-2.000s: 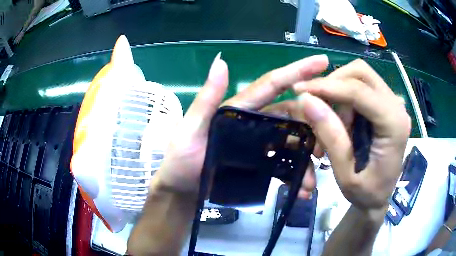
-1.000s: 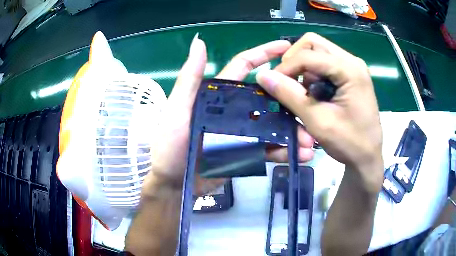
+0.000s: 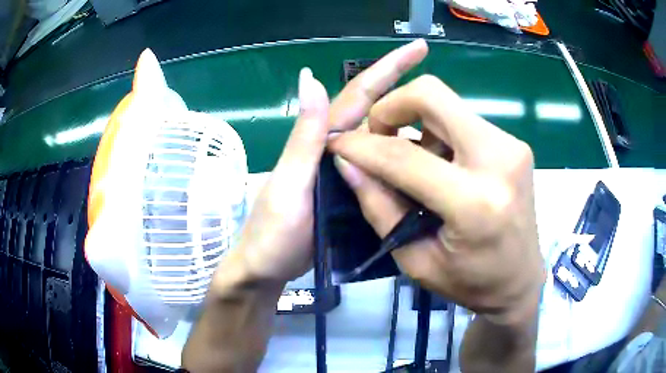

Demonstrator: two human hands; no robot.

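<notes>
My left hand holds the black middle frame by its left side and top end, thumb and index finger pointing up. My right hand pinches the frame's top left corner between thumb and index finger, and covers much of the solid end. The black tweezers lie across my right hand's palm, tips pointing down and left over the frame. A dark film shows behind them. Whether a small part is between my right fingertips cannot be seen.
A white and orange desk fan stands left of my hands, beside a black blister tray. Dark frames with white pieces lie on the white bench at right. The green conveyor runs beyond. More dark frames lie under my hands. A person's arm shows at the right edge.
My right hand has moved left across the frame to its top left corner. The tweezers now point down-left. The frame is turned and its solid end is mostly covered.
</notes>
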